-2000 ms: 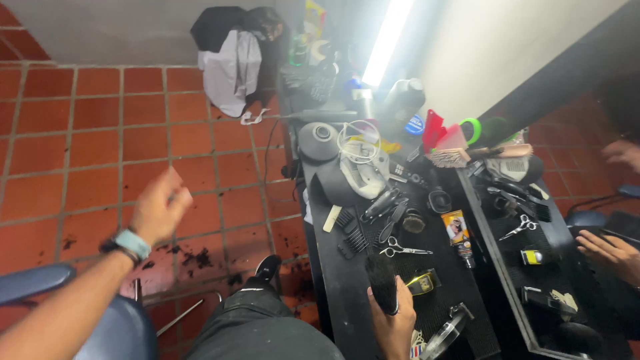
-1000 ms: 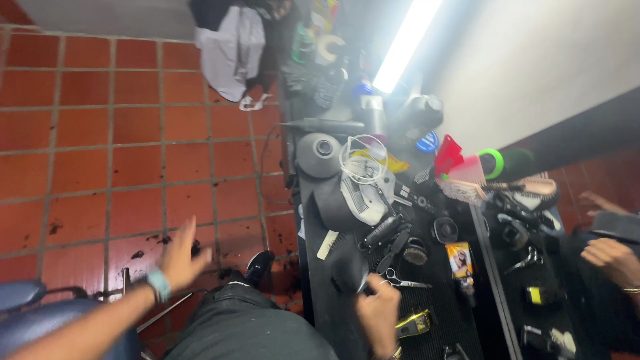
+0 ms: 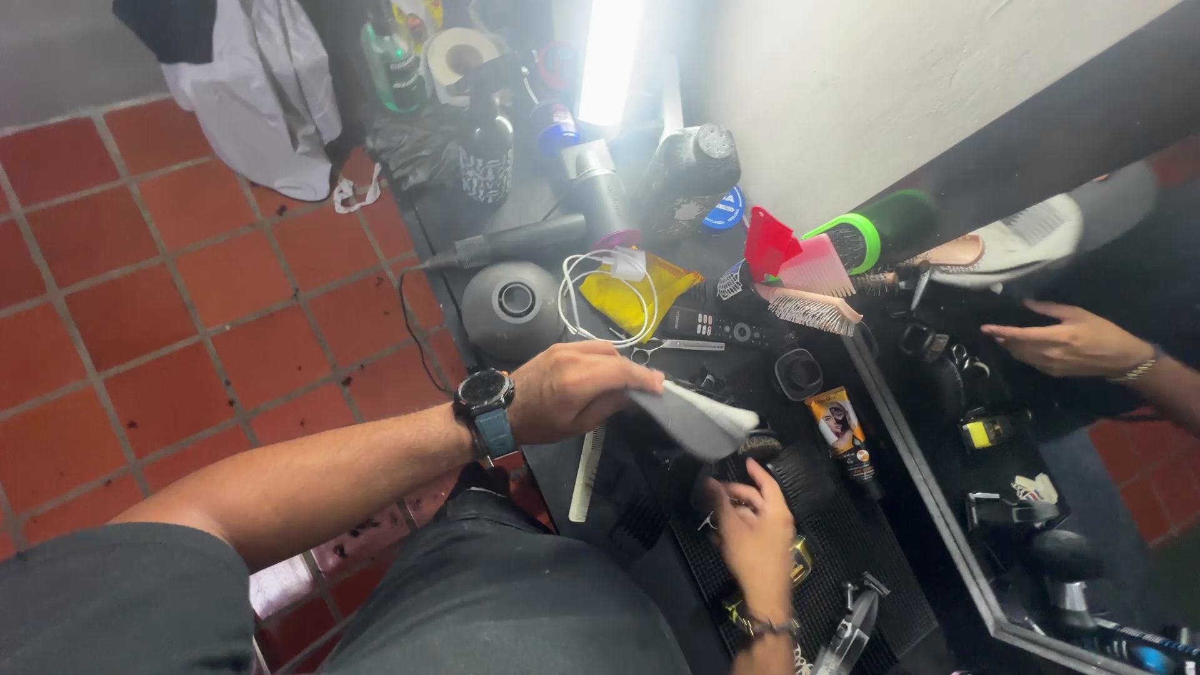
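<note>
My left hand point(image 3: 586, 389), with a watch on its wrist, grips a grey and white curved item point(image 3: 703, 422) that is blurred; its exact kind I cannot tell. Just below it, my right hand point(image 3: 755, 520) reaches over the black counter with fingers apart, beside a dark round brush point(image 3: 755, 445). Whether those fingers touch anything is unclear. A pale comb point(image 3: 587, 473) lies left of the hands. Thinning scissors point(image 3: 689, 345) rest above them, and a hair clipper point(image 3: 851, 623) lies at the lower right on a ribbed black mat point(image 3: 900, 600).
Behind the hands are a hair dryer point(image 3: 600, 192), a coiled white cable point(image 3: 565, 291), a yellow packet point(image 3: 670, 291), a remote control point(image 3: 727, 328), a pink hairbrush point(image 3: 811, 305) and an orange tube point(image 3: 839, 422). A framed mirror point(image 3: 923, 487) borders the right side. A spray bottle point(image 3: 486, 155) stands farther back.
My left hand has moved from above the floor to the counter and now holds the grey and white item. My right hand no longer shows the dark brush it held earlier.
</note>
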